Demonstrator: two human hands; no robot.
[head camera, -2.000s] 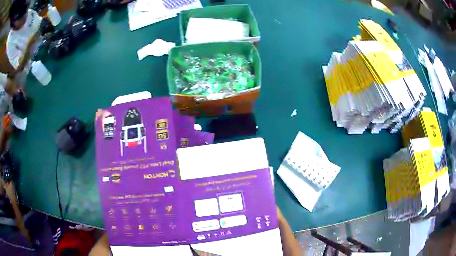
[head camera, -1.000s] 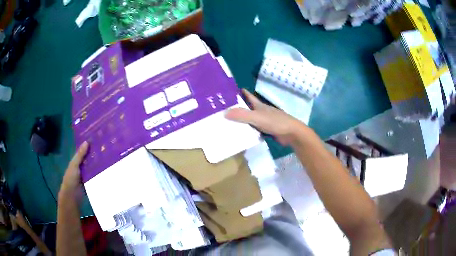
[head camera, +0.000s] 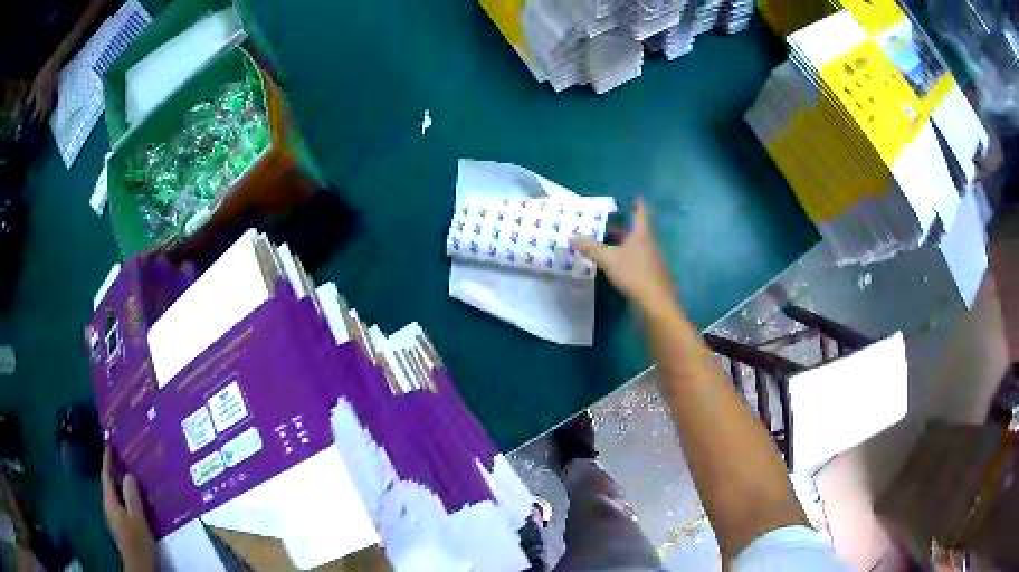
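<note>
A thick stack of flattened purple boxes (head camera: 268, 391) with white flaps lies tilted at the lower left, over the table's near edge. My left hand (head camera: 131, 520) grips its left edge; part of the hand is cut off or hidden. My right hand (head camera: 628, 259) is off the stack, over the right end of a white printed sheet (head camera: 520, 232) that lies partly rolled or folded on the green table. Its thumb is at the sheet's edge and its fingers are spread; no firm grip shows.
Green-lined parts boxes (head camera: 274, 145) stand behind the purple stack. Stacks of yellow-and-white flattened boxes (head camera: 860, 123) are at the upper right. A white-topped stool (head camera: 847, 400) stands beside the table (head camera: 391, 201). A person's leg (head camera: 603, 514) shows below the table edge.
My right hand has let go of the purple stack and moved to the printed sheet. The stack has shifted left and lower in view, its right-side edges now fanned. The view has turned right.
</note>
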